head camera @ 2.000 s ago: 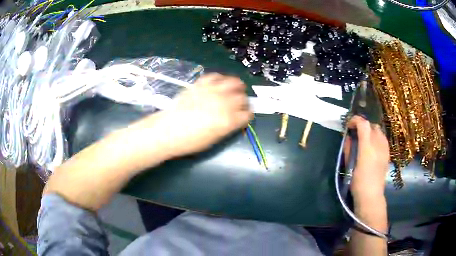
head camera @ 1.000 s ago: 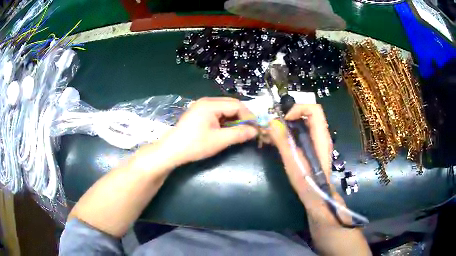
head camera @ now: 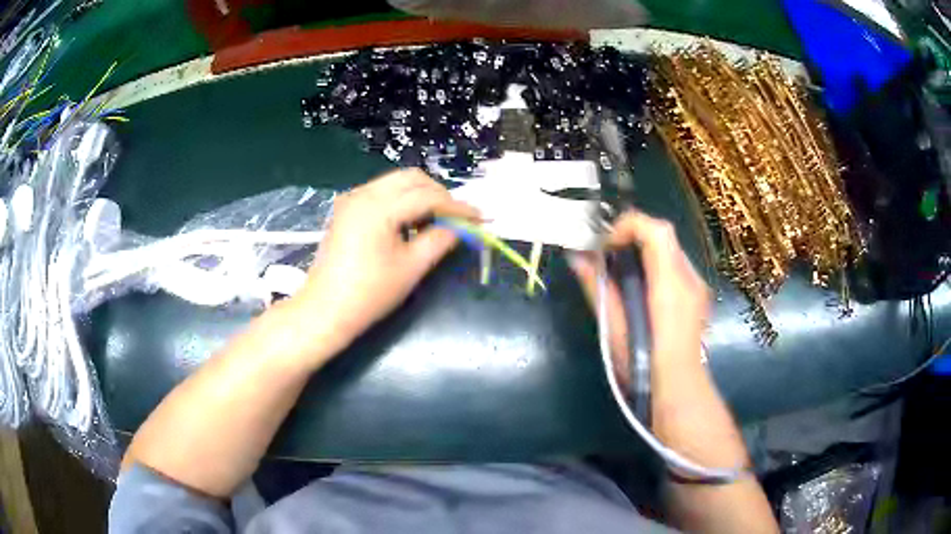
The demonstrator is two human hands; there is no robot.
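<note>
My left hand (head camera: 381, 250) grips the end of a white power cord (head camera: 245, 238); its blue and yellow-green wires (head camera: 488, 244) stick out to the right, over the white tape (head camera: 521, 209). My right hand (head camera: 657, 287) holds a black pen-like soldering iron (head camera: 634, 334) with a grey-white lead. Its tip end points up beside the tape's right end and is blurred. Two short brass-coloured pegs (head camera: 535, 267) stick out below the tape, one partly crossed by the wires.
A heap of black switches (head camera: 417, 94) lies behind the tape. Brass strips (head camera: 766, 167) are piled at right. Bagged white cords (head camera: 47, 271) lie at left. A red-orange bar (head camera: 396, 42) runs behind the heap. A bright blue sheet or bin (head camera: 850, 52) is far right.
My hands have moved apart. The iron has moved away from the wires, which now show fanned beyond my left fingers. The whole view has shifted, with the bench contents further left.
</note>
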